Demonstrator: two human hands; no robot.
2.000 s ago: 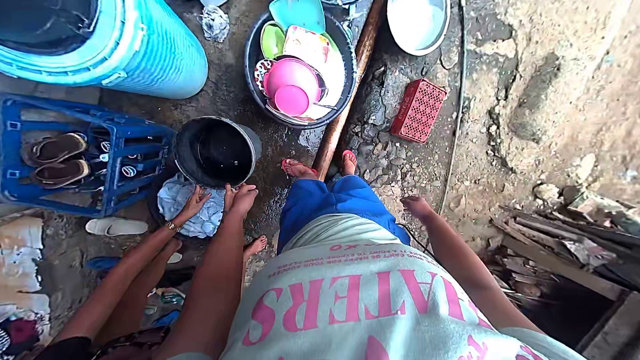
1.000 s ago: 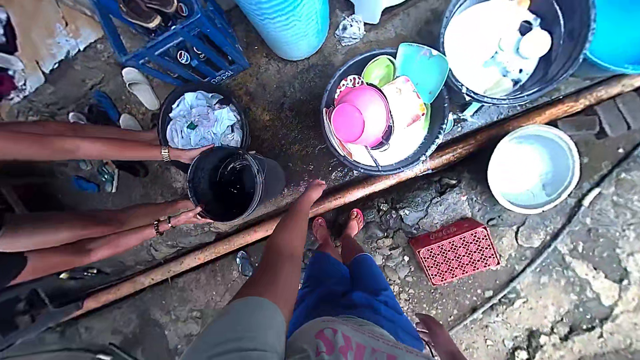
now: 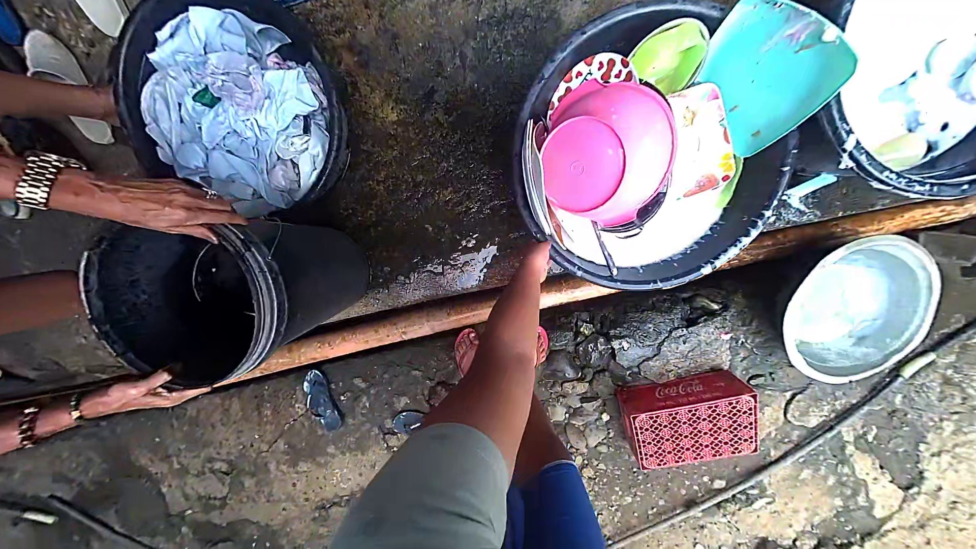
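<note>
My left hand [image 3: 537,259] is at the near-left rim of a black basin [image 3: 656,278]; its fingers are too foreshortened to tell whether they grip it. The basin holds a pink bowl [image 3: 585,164], a turquoise plastic container [image 3: 778,72], green dishes, patterned plates and a spoon in whitish water. My right hand is out of view. At left, another person's hands hold the rim of a tilted black bucket [image 3: 316,278], dark inside. Behind it stands a black tub of wet light-blue cloths [image 3: 229,99], with a further hand at its left edge.
A wooden pole [image 3: 412,320] crosses the ground beside my feet. Nearby are a red plastic crate [image 3: 690,419], a pale basin of water [image 3: 862,309], a hose [image 3: 793,450] and loose slippers [image 3: 322,400]. Another basin of soapy water [image 3: 907,183] stands at the right.
My left hand has moved from the open ground beside the dish basin to its rim. The other person's hands stay on the black bucket. The view has moved strongly.
</note>
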